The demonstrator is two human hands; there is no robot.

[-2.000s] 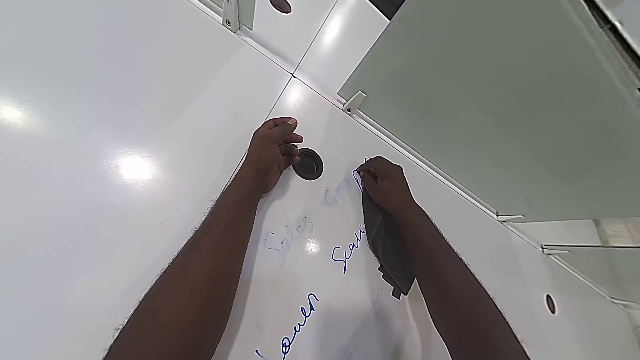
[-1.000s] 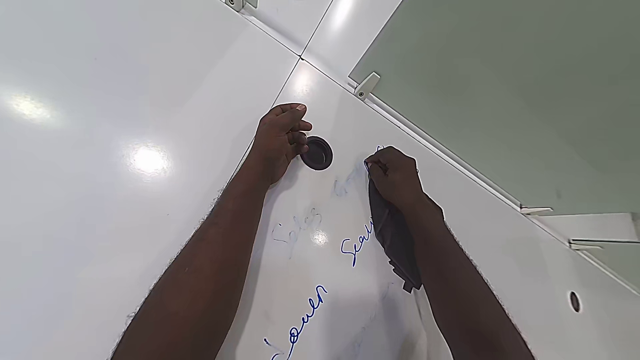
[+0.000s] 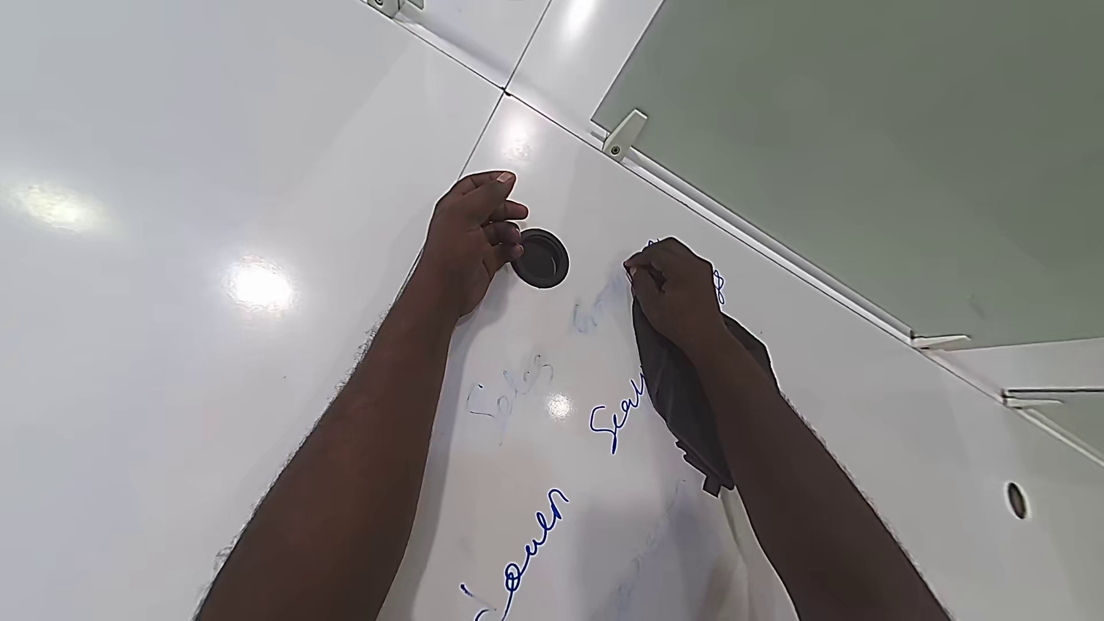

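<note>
My left hand (image 3: 479, 233) rests on the glossy white desktop (image 3: 172, 414) with loosely curled fingers and nothing in it. Its fingertips are beside a round black cable grommet (image 3: 542, 259) set in the surface. To the right, my right hand (image 3: 677, 289) pinches a dark cloth (image 3: 686, 405), which trails beneath the wrist and forearm. Blue handwriting (image 3: 617, 418) marks the surface left of the cloth, and more blue strokes show around the right hand. Between the hands, some of the writing (image 3: 509, 388) is faint and smeared. The forearm hides part of the cloth.
A greenish-grey divider panel (image 3: 862, 155) stands along the desktop's upper right edge, held by a white clamp bracket (image 3: 625, 135) and another bracket (image 3: 940, 341). A second round grommet (image 3: 1018, 500) lies at the far right. Seams between desktop sections meet above my left hand.
The hands keep much the same poses, the left beside the grommet and the right holding the cloth. The cloth looks more spread out under the right wrist than before.
</note>
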